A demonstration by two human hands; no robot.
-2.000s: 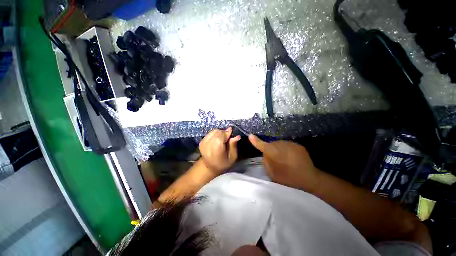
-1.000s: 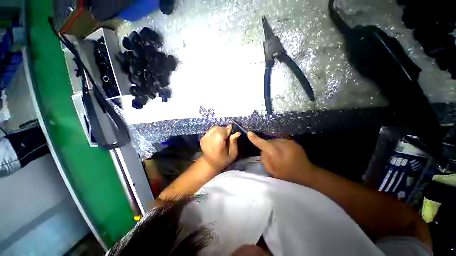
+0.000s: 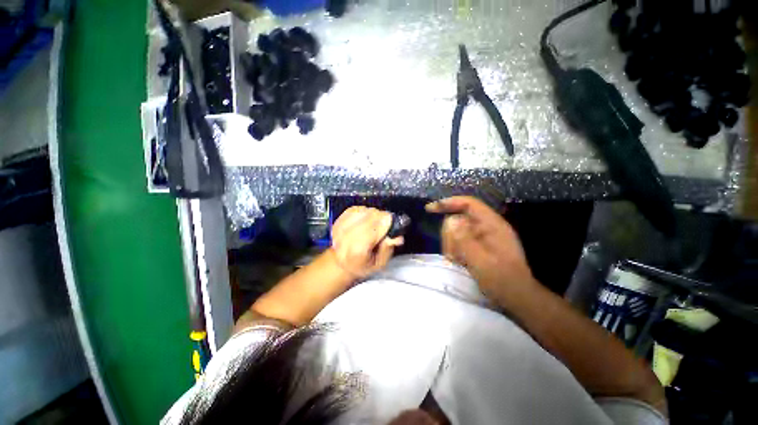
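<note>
My left hand (image 3: 361, 241) is at the bench's front edge, above my lap. Its thumb and fingers hold a small roundish black part (image 3: 400, 224). My right hand (image 3: 482, 246) is apart from it to the right, with the fingers bent and slightly blurred. No tool can be made out in it, and what lies inside the fingers is hidden. Both hands are bare.
Black parts lie in a left heap (image 3: 287, 76) and a right heap (image 3: 686, 70) on bubble wrap. Between them are open pliers (image 3: 471, 93) and a corded dark power tool (image 3: 604, 119). White boxes (image 3: 238, 62) and a black strap (image 3: 208, 158) are at left. A yellow-and-black handle (image 3: 198, 353) stands lower left.
The view has shifted, and the bench looks more level. My right hand has moved away from my left. The thin rod between them no longer shows, and the black part is now visible.
</note>
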